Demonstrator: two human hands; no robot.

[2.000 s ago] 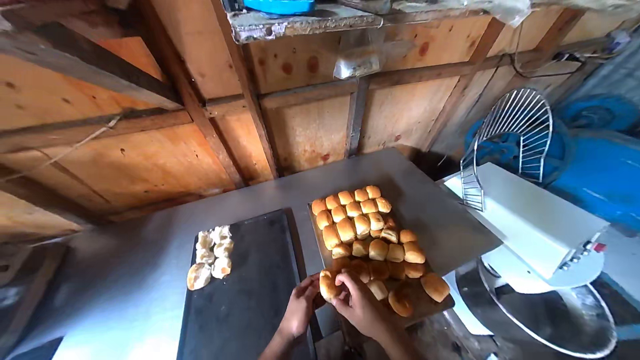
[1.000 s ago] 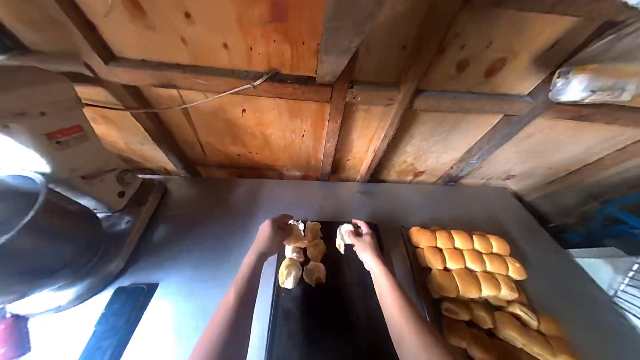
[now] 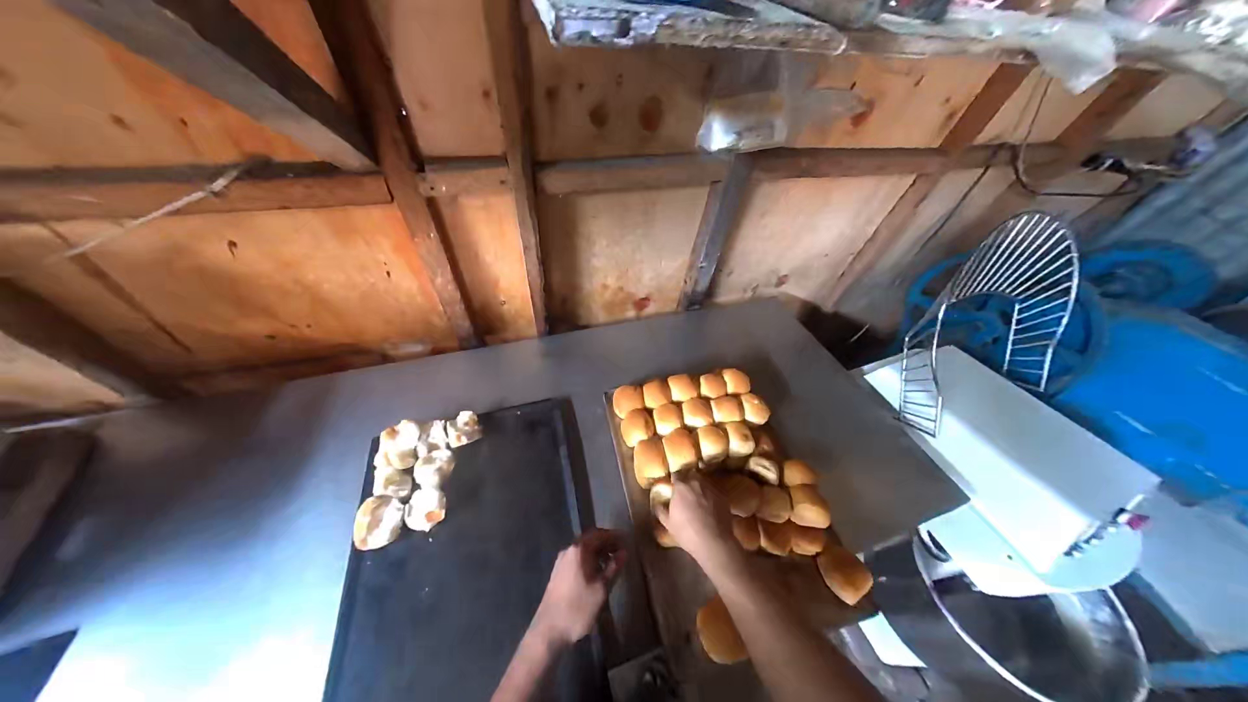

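Golden bread rolls point(image 3: 697, 413) stand in rows on a tray point(image 3: 629, 478) at the centre right. My right hand point(image 3: 694, 512) reaches onto their left side, its fingers at a roll point(image 3: 662, 493); whether they grip it is hard to tell. My left hand point(image 3: 585, 575) is over the right edge of a dark baking tray point(image 3: 468, 585), its fingers curled and blurred, so what they hold cannot be told. Several pale, torn-looking bread pieces point(image 3: 414, 468) lie at that tray's upper left. Single rolls point(image 3: 843, 573) lie near the lower right of the rolls' tray.
A metal table point(image 3: 292, 429) carries both trays, against a wooden wall point(image 3: 283, 263). At the right stand a white machine point(image 3: 1014, 468) with a wire guard point(image 3: 1024, 283), a metal bowl point(image 3: 1033, 624) and blue machinery point(image 3: 1160, 370). A shelf point(image 3: 682, 29) runs overhead.
Both hands have left the pale pieces on the dark tray, where they were a second ago, and moved right. Another pale piece now lies at the top of that group. The view has swung right.
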